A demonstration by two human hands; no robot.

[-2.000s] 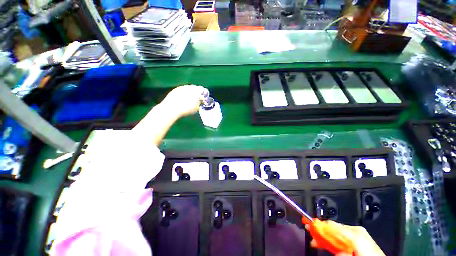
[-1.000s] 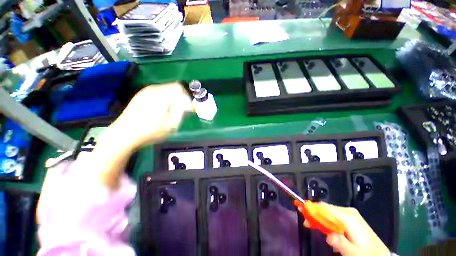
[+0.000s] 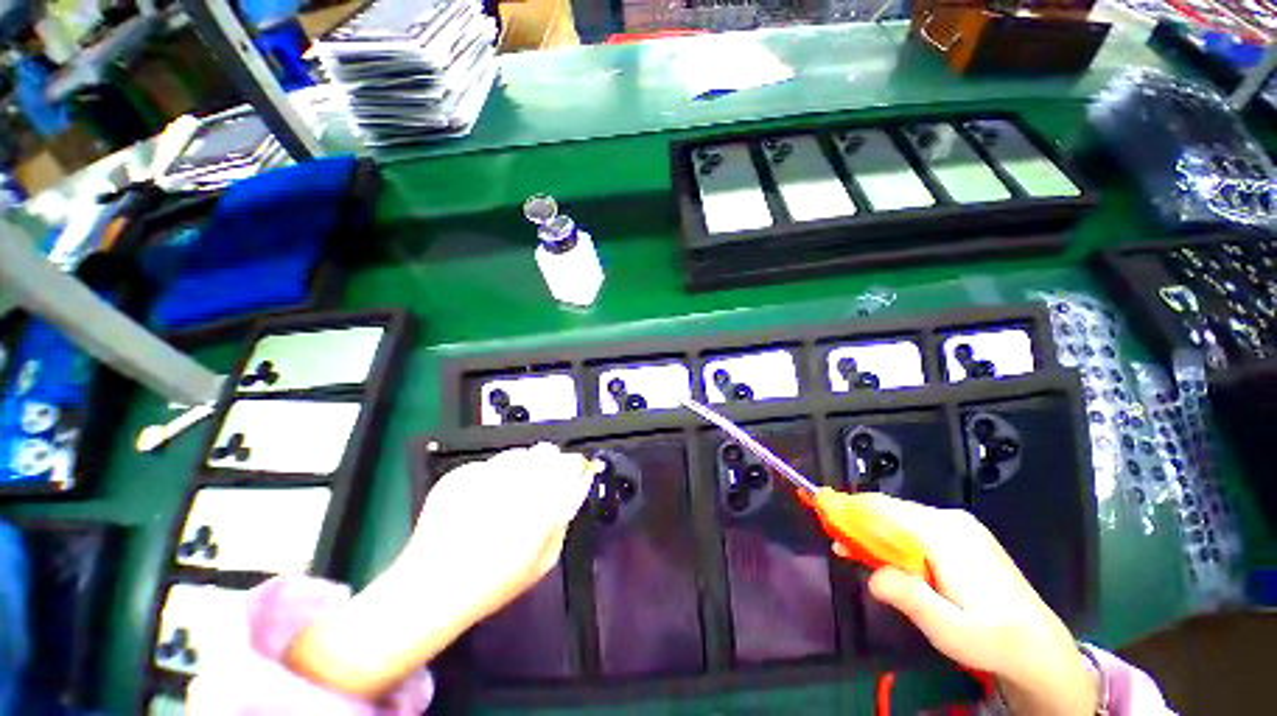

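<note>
A black foam tray (image 3: 707,553) holds dark purple-black phone back covers (image 3: 777,595). It overlaps a tray of silver-white covers (image 3: 749,378) behind it. My left hand (image 3: 483,525) is pinched shut by the camera circles of the second dark cover from the left, on what looks like a tiny yellowish piece. It hides most of the first cover. My right hand (image 3: 966,595) is shut on an orange-handled tool (image 3: 875,532). The tool's thin metal tip points left, over the rear tray between its second and third covers. A white dispenser bottle (image 3: 571,269) stands behind, its metal lid raised.
A tray of pale covers (image 3: 273,506) lies left, and stacked trays with pale covers (image 3: 882,185) at the back right. Clear lens sheets (image 3: 1127,420) and a loose parts tray (image 3: 1204,301) are right. A blue cloth or tray (image 3: 266,238) is back left.
My left hand has left the bottle and moved down and right to the dark covers, uncovering the left tray. My right hand still holds the tool. The view has shifted, so the bench items sit higher.
</note>
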